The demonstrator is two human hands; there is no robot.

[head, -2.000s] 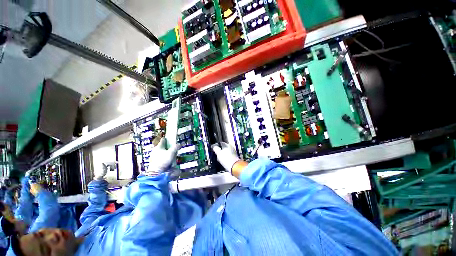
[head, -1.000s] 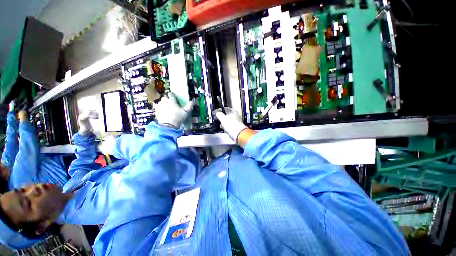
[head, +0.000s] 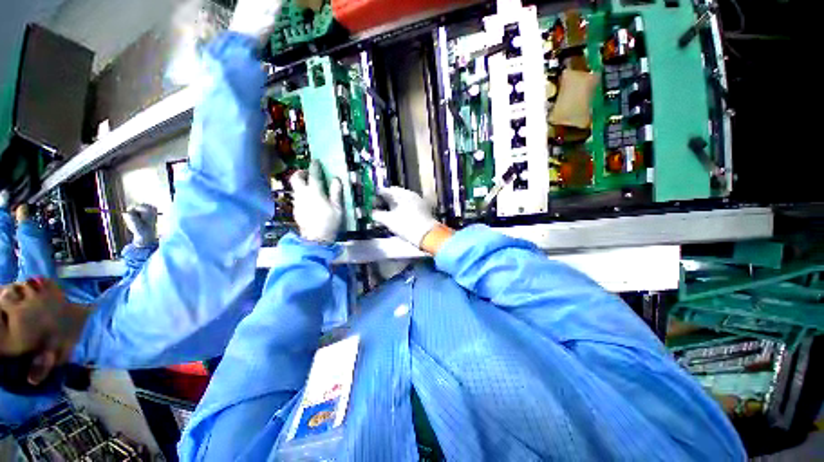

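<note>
A circuit board [head: 359, 108] lies in its carrier on the line, with a pale-green plate [head: 325, 122] lengthwise over it. My gloved left hand [head: 318, 206] is at the near end of this plate, fingers apart; fingertips touch or nearly touch it. My gloved right hand [head: 405, 215] is at the board carrier's near right corner, fingers bent together; whether they pinch something small is unclear. To the right, a larger board [head: 479, 135] carries a white bar [head: 519, 108] with dark fittings, a tan pad [head: 574, 97] and a wide green plate [head: 679, 108] with dark clips.
A coworker's blue sleeve [head: 226, 153] crosses the left board's left side, its glove near the small dark tray [head: 298, 25]. A red tray [head: 388, 9] stands beyond the line. A pale rail [head: 650, 226] runs along the near edge. Green fixtures [head: 750, 298] are piled at right.
The coworker's arm has moved from the green plate up to the small dark tray. My left hand now shows at the plate's near end. My right hand has shifted slightly left.
</note>
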